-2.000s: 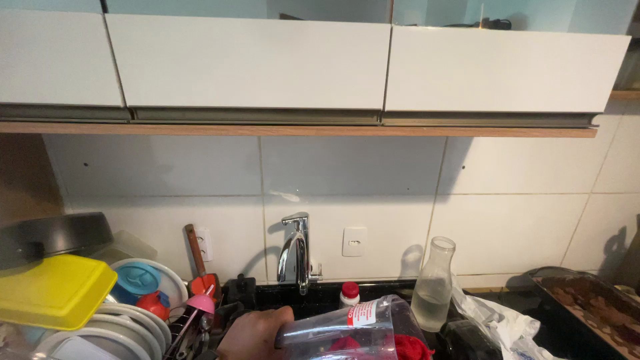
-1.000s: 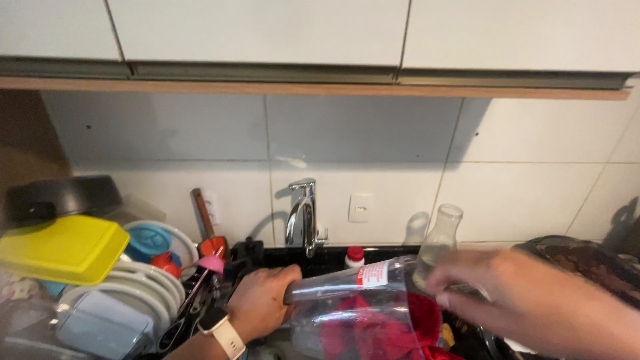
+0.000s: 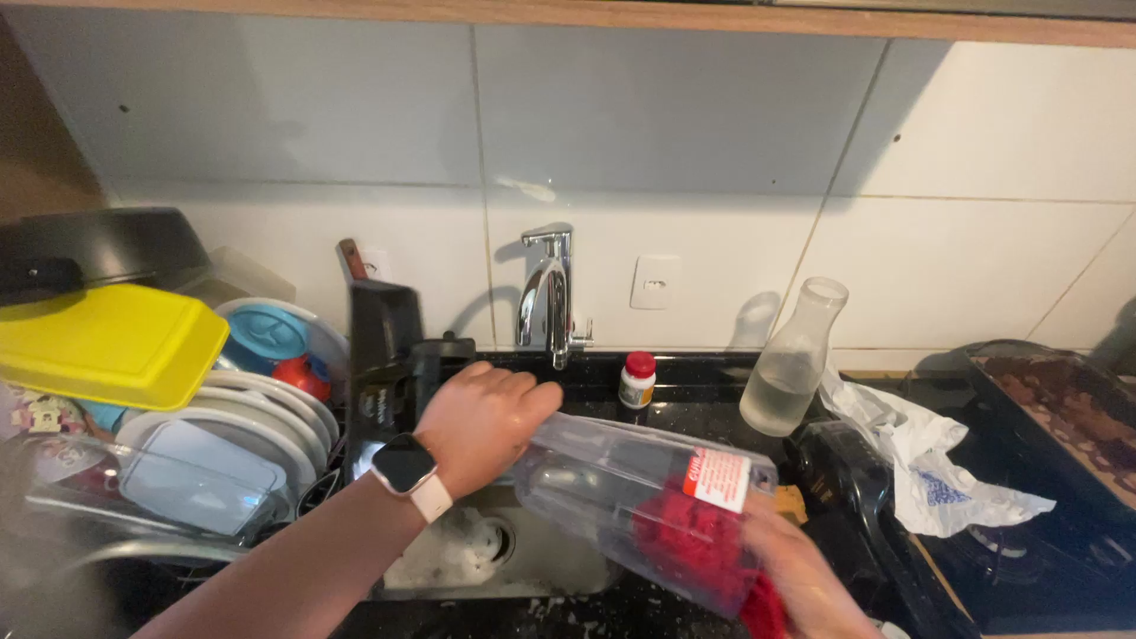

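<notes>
A clear plastic container with a red and white label lies tilted over the steel sink. My left hand, with a watch on its wrist, grips the container's left end. At the other end my right hand holds a red cloth, part of it seen through the clear wall and part hanging out below. The right fingers are partly hidden by the container and blurred. Behind the sink stands a chrome faucet.
Left, a dish rack holds white plates, a yellow lid and a black pan. A red-capped bottle and a glass carafe stand behind the container. Farther right are a crumpled white bag and a baking tray with brown food.
My right hand has moved from near the carafe to the container's right end and the red cloth. The view has tilted down, now showing the sink.
</notes>
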